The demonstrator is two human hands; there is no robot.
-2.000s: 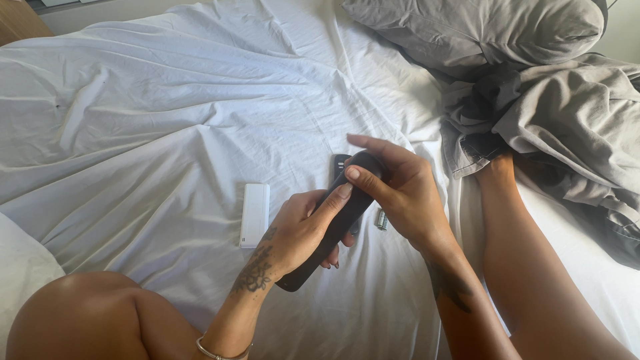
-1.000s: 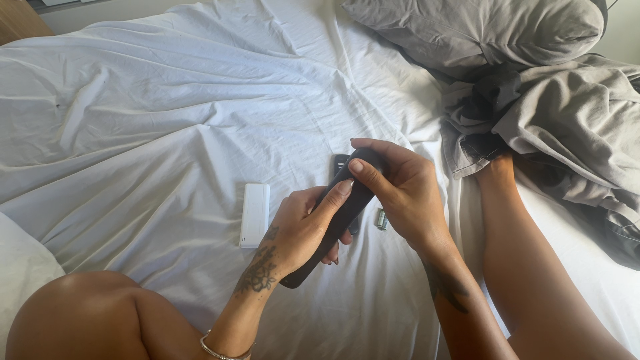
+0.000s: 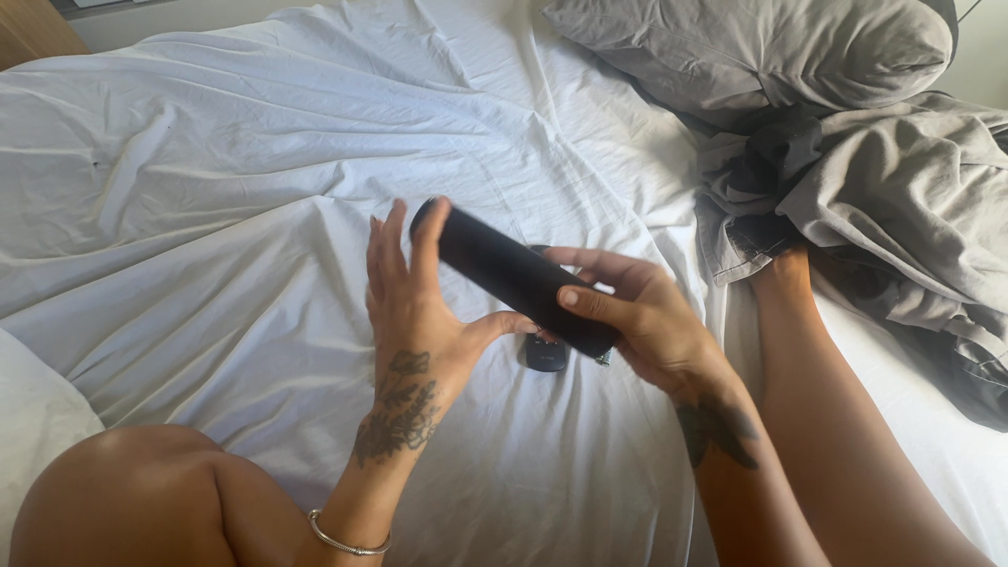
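A long black oblong object with rounded ends, perhaps a remote control [image 3: 512, 272], is held slanting above the bed. My right hand [image 3: 642, 315] grips its lower right end, thumb on top. My left hand [image 3: 417, 291] is spread at the upper left end; its index finger lies over that end and its thumb reaches near the lower edge. Beneath, a dark remote control with buttons [image 3: 546, 356] lies on the sheet, partly covered. A small cylindrical thing, likely a battery [image 3: 604, 359], peeks out below my right hand.
A rumpled white sheet [image 3: 236, 236] covers the bed. My bent leg [image 3: 126, 496] is at lower left, and my other leg [image 3: 843, 394] stretches along the right. A grey pillow [image 3: 772, 47] and grey bedding [image 3: 913, 181] lie at upper right.
The black object has swung from leaning up to the right to leaning up to the left. My left hand has loosened and spread its fingers, now covering where the white block lay.
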